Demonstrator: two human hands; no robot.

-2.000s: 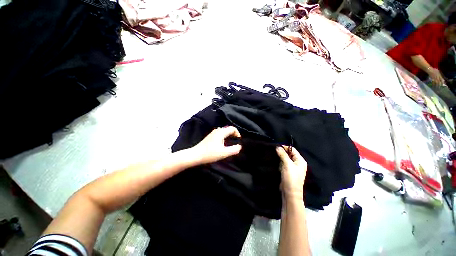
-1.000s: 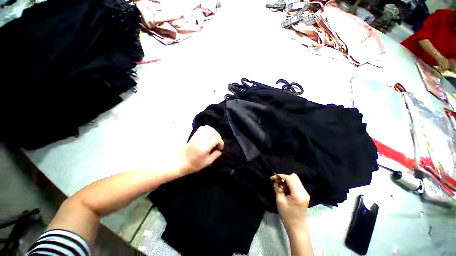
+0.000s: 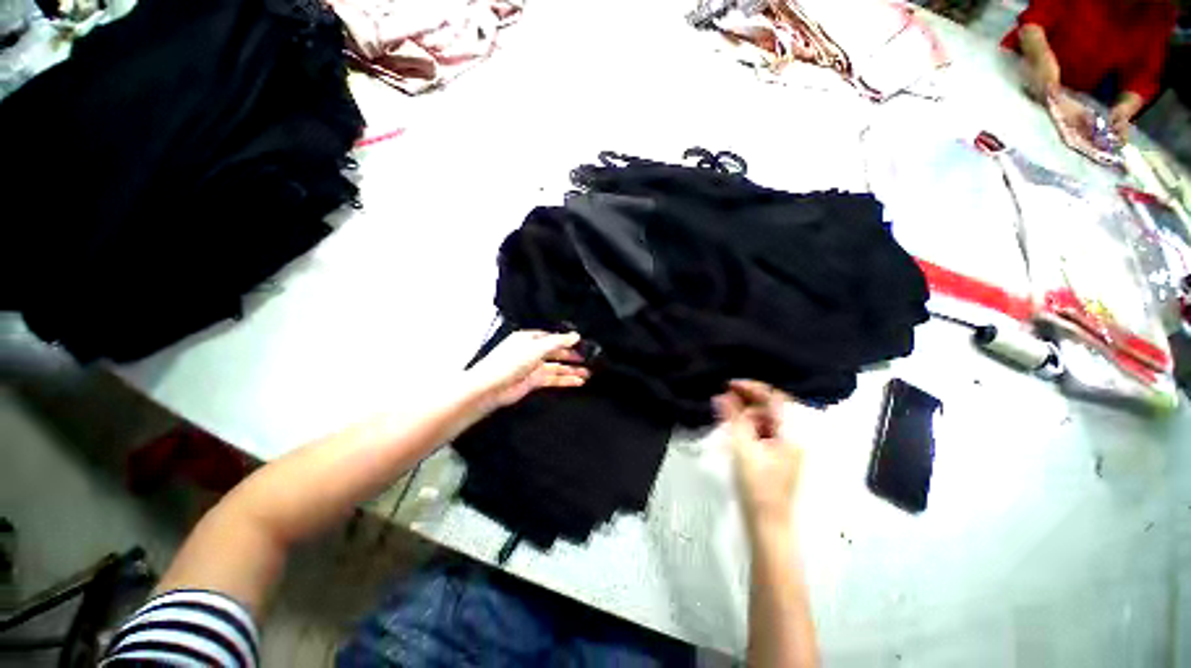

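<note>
A black garment (image 3: 568,457) lies at the table's front edge, partly over the near pile of black garments (image 3: 784,261). Thin black straps bunch at the pile's far end. A shinier grey-black patch of cloth shows on its upper left. My left hand (image 3: 533,369) pinches the black cloth at the left side, between thumb and fingers. A thin strap-like strip sticks out beside it. My right hand (image 3: 760,437) is at the pile's lower edge, blurred, its fingers curled; a small dark thing may be in it, but I cannot tell.
A black phone (image 3: 905,445) lies right of the pile. Clear plastic bags with a red strip (image 3: 973,290) and a white-and-black cylindrical item (image 3: 1020,350) lie farther right. A larger black heap (image 3: 170,170) is at upper left, pink fabric (image 3: 425,39) beyond. A person in red (image 3: 1097,46) sits across.
The view has shifted, and more of the table's front edge and denim shows. My left hand has opened from a fist into a pinch. My right hand has moved off the cloth to the pile's lower edge.
</note>
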